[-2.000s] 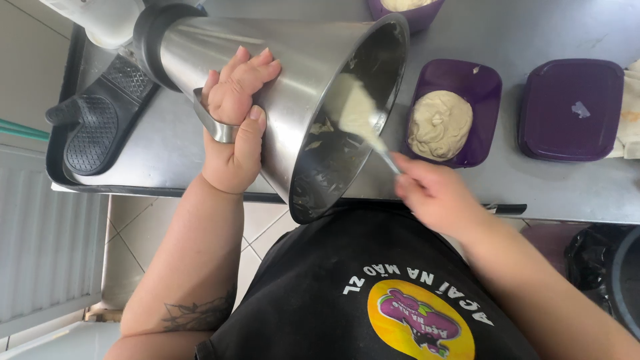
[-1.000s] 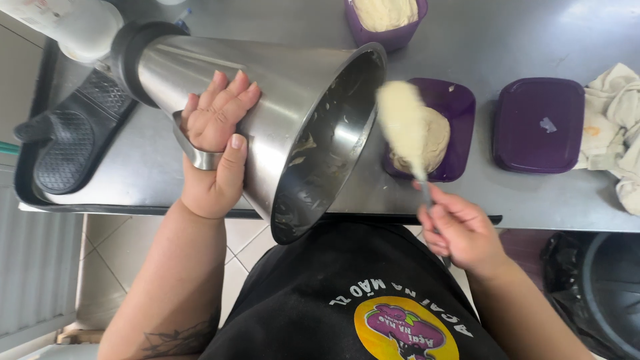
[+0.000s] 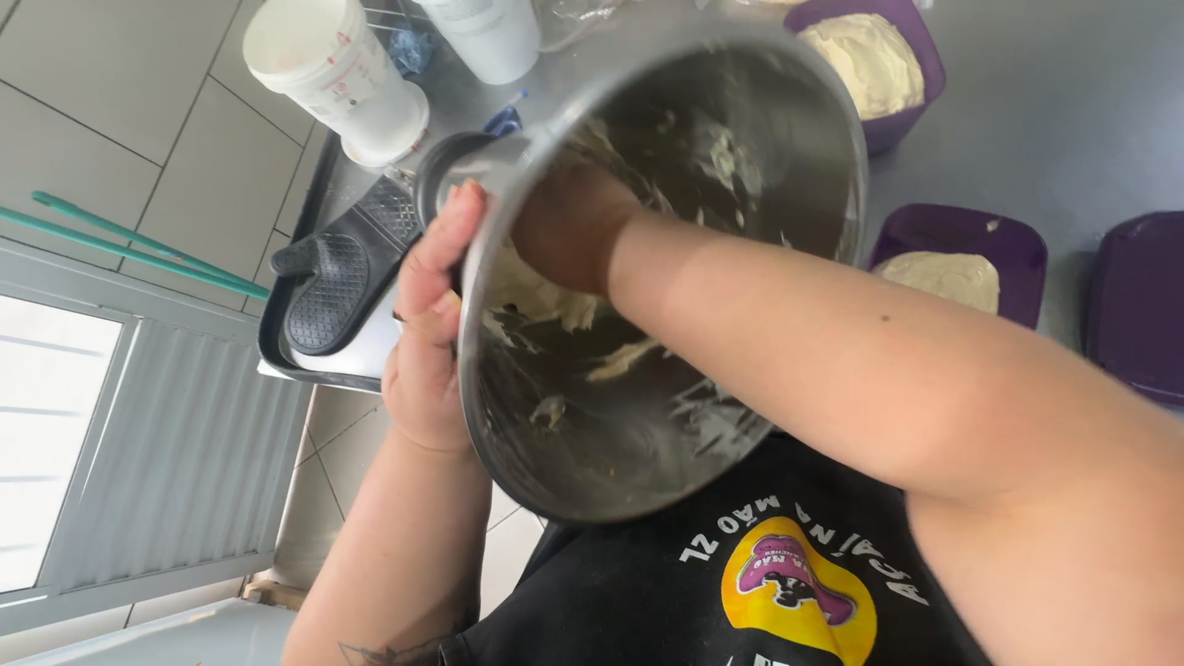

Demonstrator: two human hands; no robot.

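Note:
A steel blender jug [image 3: 638, 453], wide and cone-shaped, is tipped with its mouth toward me. My left hand [image 3: 433, 324] supports its outer left side; its handle is mostly hidden. Deep inside the jug is my right hand [image 3: 573, 227], in shadow, so its fingers and anything in them cannot be made out. Pale cream [image 3: 536, 291] clings near that hand, with smears along the walls. Right of the jug, a purple plastic container [image 3: 1022, 277] holds beige cream [image 3: 943, 277]. Another purple container [image 3: 893, 134] above it holds paler cream [image 3: 865, 65].
A closed purple container [image 3: 1142, 305] stands at the right edge. Black silicone oven mitts [image 3: 333, 287] lie on a dark-rimmed tray [image 3: 273, 342] at left. White plastic tubs [image 3: 324, 83] stand behind them. The steel counter [image 3: 1017, 111] extends right.
My right hand, which held a cream-loaded spoon outside the jug near the container, has moved left and into the jug. The jug's mouth has turned more toward me. The view has shifted left.

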